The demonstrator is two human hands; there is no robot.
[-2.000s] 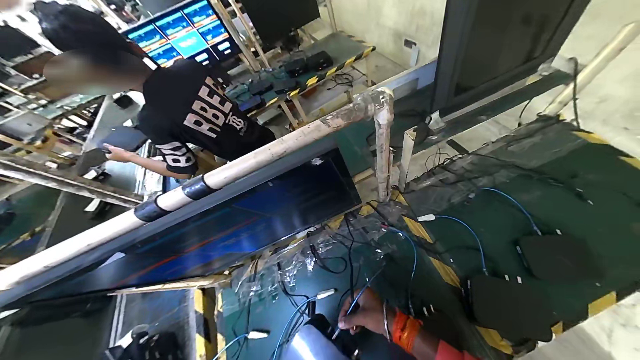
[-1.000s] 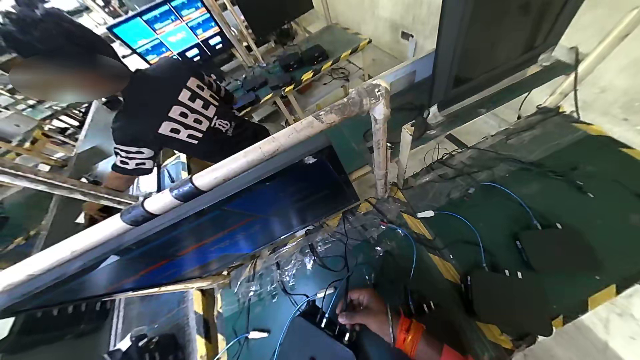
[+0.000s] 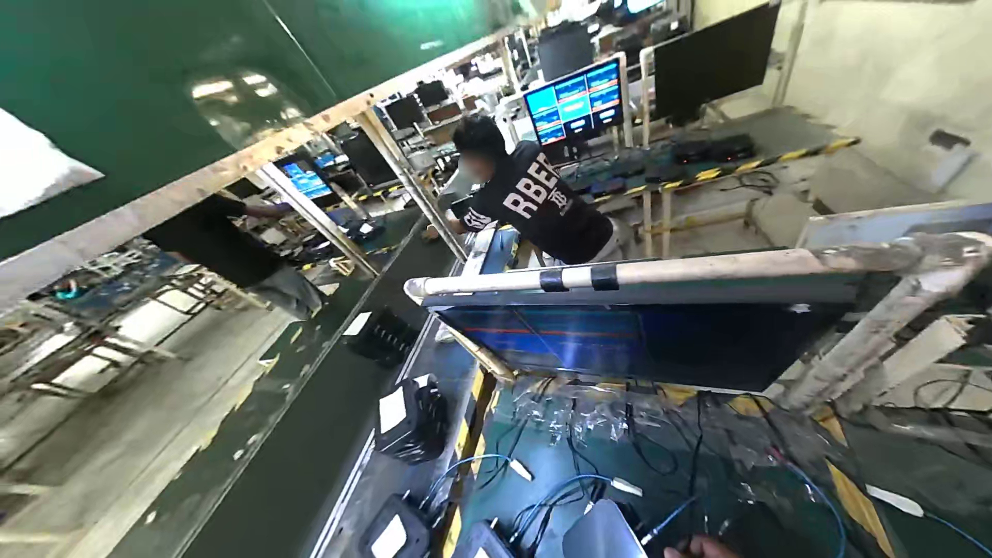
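My right hand (image 3: 701, 547) shows only by its fingertips at the bottom edge, right of a dark box-shaped device (image 3: 604, 533) with a shiny top. A blue cable (image 3: 668, 521) with a light plug runs close to that device, just above my fingers. Whether the fingers hold anything is hidden by the frame's edge. My left hand is out of the frame. More blue cables with white connectors (image 3: 626, 487) lie on the green bench mat (image 3: 542, 434), and another black device (image 3: 484, 540) sits to the left.
A tilted monitor (image 3: 643, 341) stands behind a taped white pipe frame (image 3: 697, 270). Stacked black devices (image 3: 412, 422) line the left side by a dark conveyor-like strip (image 3: 310, 434). A person in a black shirt (image 3: 550, 201) works beyond; another person (image 3: 232, 248) stands farther left.
The view has swung left and up. My right hand, earlier at the ports of the dark device, now shows only fingertips at the bottom edge.
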